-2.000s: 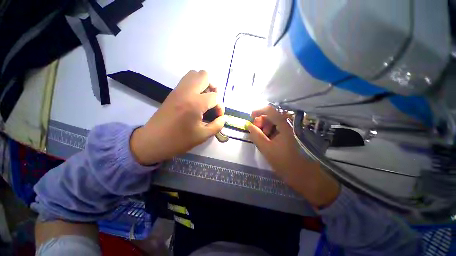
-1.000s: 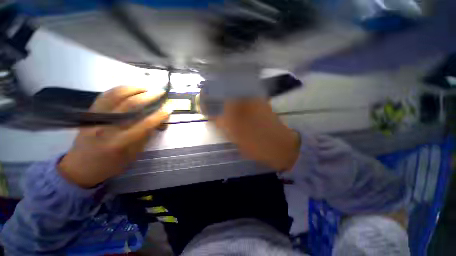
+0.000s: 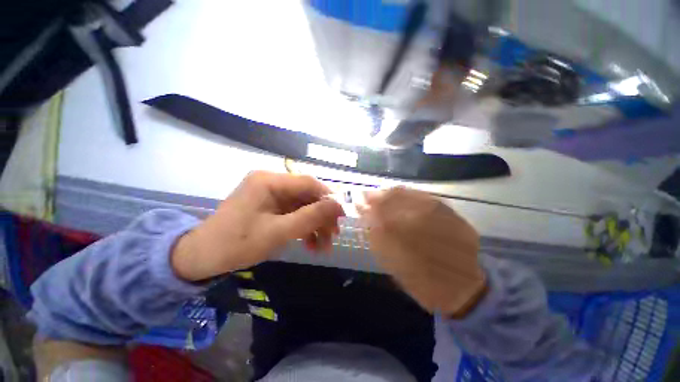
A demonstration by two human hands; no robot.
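A curved black band (image 3: 238, 130) lies flat on the white table, passing under the machine head. A small white rectangular label (image 3: 332, 155) sits at its middle. My left hand (image 3: 257, 224) and my right hand (image 3: 425, 242) are in front of the band, over the table's front edge, off the band. Their fingertips nearly meet around a small pale tab (image 3: 349, 198) with a dark mark; glare blurs its outline. My right hand is blurred. The needle area (image 3: 376, 119) is behind the band, washed out by bright light.
The blurred machine head (image 3: 462, 74) fills the upper right. Black and grey strips (image 3: 112, 82) lie at upper left. Yellow and black bits (image 3: 608, 235) are at the right table edge. A thin dark line (image 3: 514, 204) runs right. Dark pieces with yellow tabs (image 3: 257, 302) are below, beside blue baskets (image 3: 641, 336).
Both hands have left the label on the band and come toward the table's front edge. The band now shows almost whole. The camera view has also shifted.
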